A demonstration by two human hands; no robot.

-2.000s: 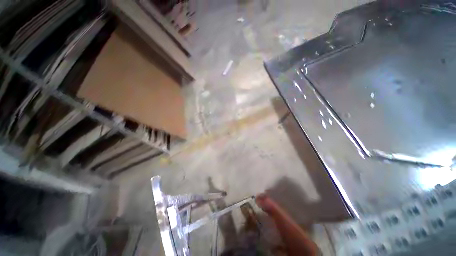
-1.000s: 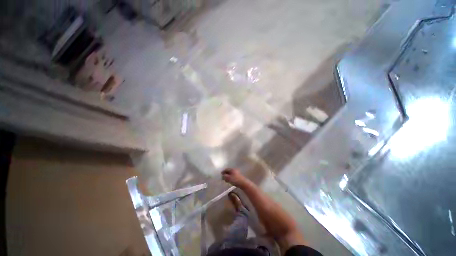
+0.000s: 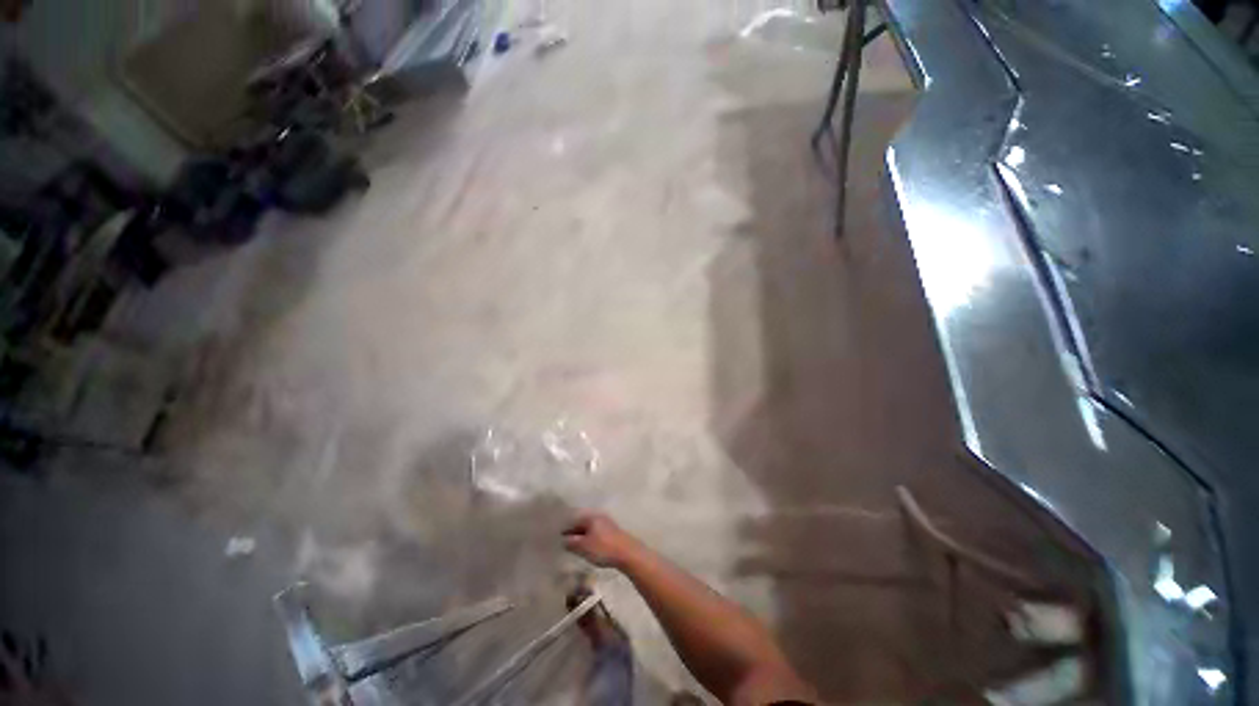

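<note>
A pale metallic trestle stand (image 3: 325,655) with splayed legs is at the lower left of the head view, cut off by the bottom edge. My right hand (image 3: 594,539) is small and blurred at the lower centre, with its bare forearm reaching in from the bottom. Its fingers look curled, but I cannot tell whether they are closed. One leg of the stand ends just below this hand, with a gap between them. My left hand is not in view, and what holds the stand is hidden.
A large shiny silver-grey panel (image 3: 983,352) with angled edges runs down the right side. Dark trestle legs (image 3: 844,131) stand under its far end. Clear film or scraps (image 3: 532,459) lie on the floor ahead. Dark clutter (image 3: 262,193) lines the left. Pale pieces lie at the lower right.
The view has turned and moved along the panel; the brown board at the left has gone out of view. The stand has stayed at the lower left. The gap between right hand and stand leg has widened.
</note>
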